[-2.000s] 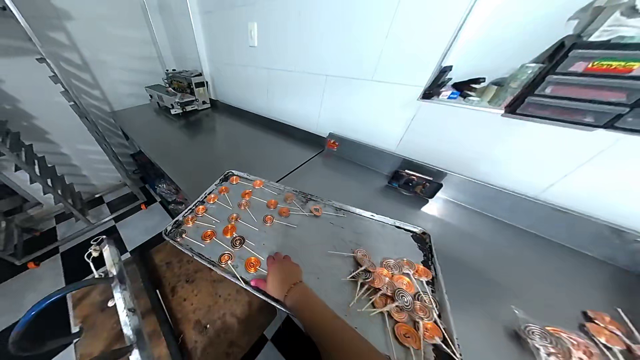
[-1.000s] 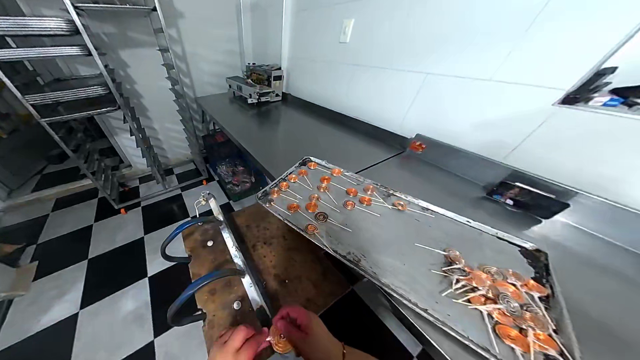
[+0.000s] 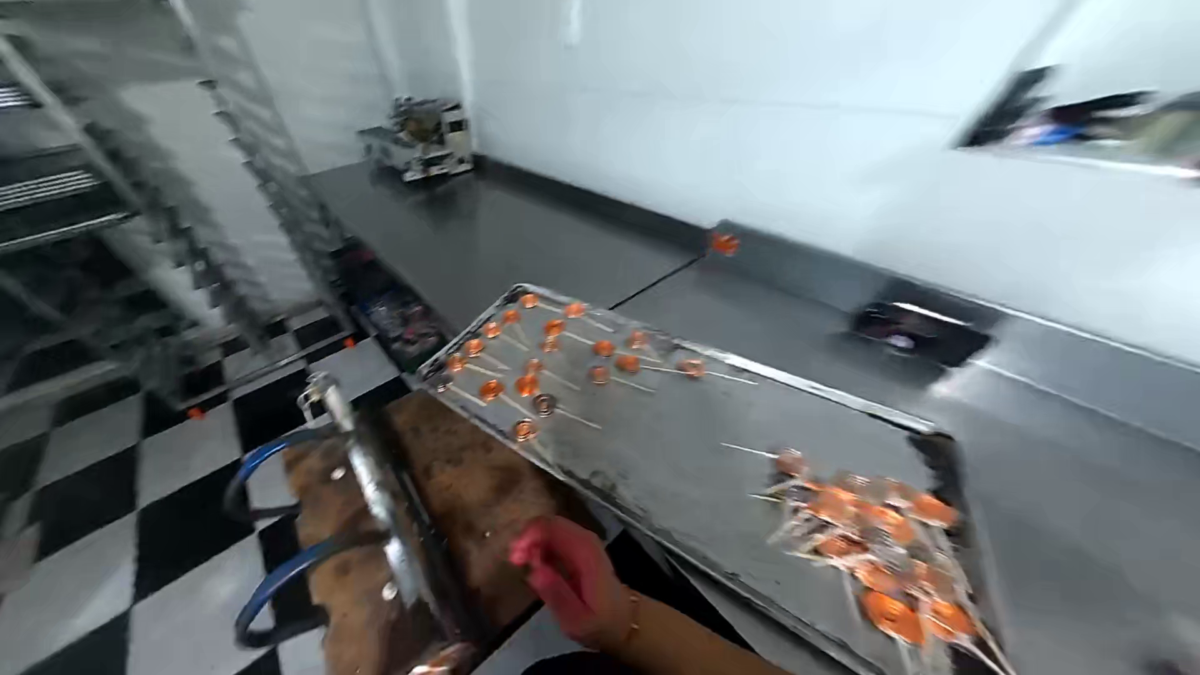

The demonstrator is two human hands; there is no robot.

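My right hand [image 3: 567, 581], blurred and with its fingers curled, hangs over the brown board beside the metal tray's near edge. Whether anything small is between its fingers cannot be told. My left hand is not in view. A shiny orange item [image 3: 442, 658], perhaps a lollipop, is cut off at the bottom edge near the metal bar. On the metal tray [image 3: 675, 469], orange and dark spiral lollipops [image 3: 527, 384] on white sticks lie spread over the far left part. A heap of lollipops [image 3: 881, 534], apparently in clear wrap, lies at the tray's right end.
A metal bar [image 3: 375, 497] with blue-black hoses [image 3: 281, 581] stands on the stained brown board [image 3: 459, 469] at left. Behind the tray runs a steel counter [image 3: 534, 234] with a small machine [image 3: 422, 141] and a dark holder [image 3: 919, 323]. Racks [image 3: 103, 178] stand at far left.
Two seconds ago my right hand was at the lollipops on the tray; one second ago both hands were together at a lollipop beside the board. Now only the right hand shows, apart from it.
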